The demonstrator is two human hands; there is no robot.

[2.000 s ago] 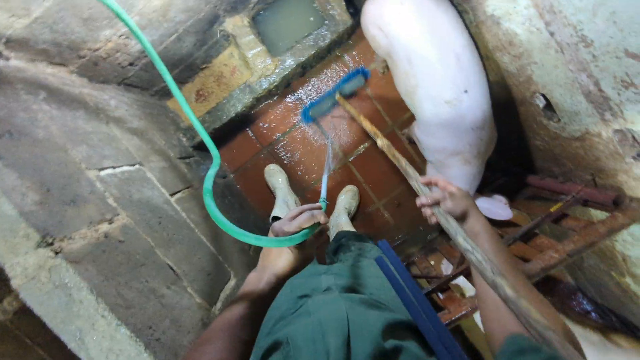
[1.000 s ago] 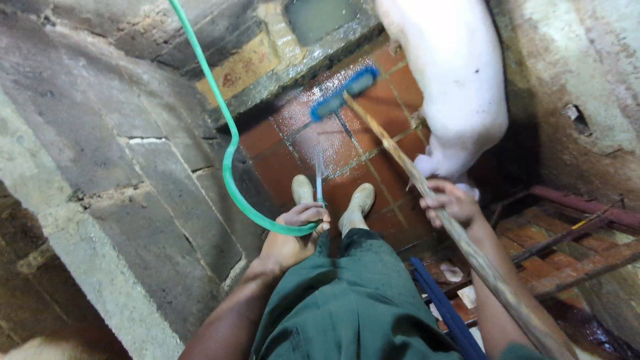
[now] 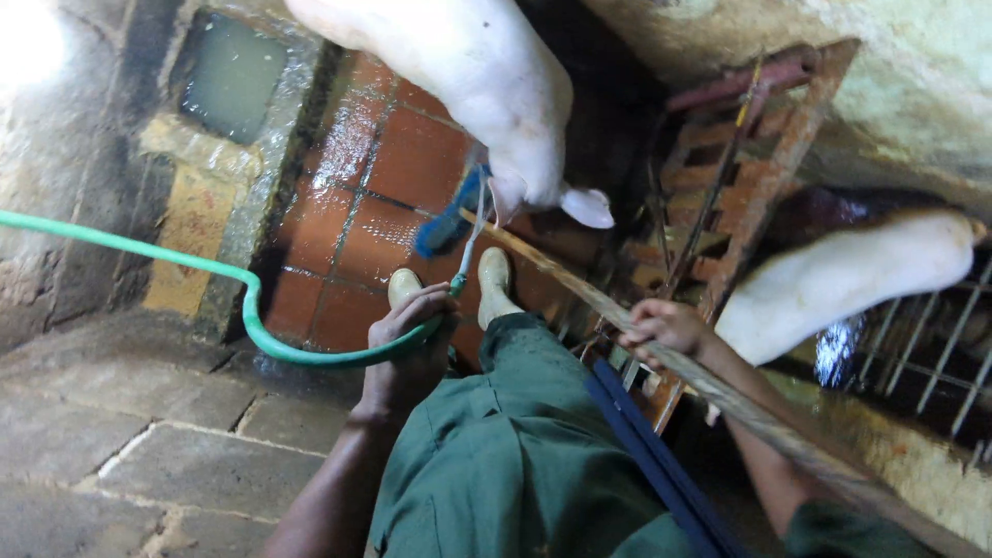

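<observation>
My left hand (image 3: 411, 341) is closed around the end of a green hose (image 3: 310, 356), from which a stream of water comes out beside my boots. A long wooden handle (image 3: 589, 291) is gripped in my right hand (image 3: 666, 333). At its far end a blue brush head (image 3: 449, 221) rests on the wet red floor tiles (image 3: 380, 232), close to the head of a white pig (image 3: 504, 93). The water stream passes in front of the brush head. My light rubber boots (image 3: 496, 283) stand on the tiles just beyond the left hand.
A concrete trough with murky water (image 3: 235, 77) lies at the upper left. A rusty metal gate (image 3: 775, 170) stands at the right, with a second white pig (image 3: 845, 279) beyond it, near metal bars (image 3: 942, 349). A block wall (image 3: 209, 457) runs along the lower left. Blue bars (image 3: 643, 457) lie beside my leg.
The brush head has come back closer to my boots. The pig's head, hidden or partly hidden before, shows now beside the brush. My view has turned, bringing in the second pig.
</observation>
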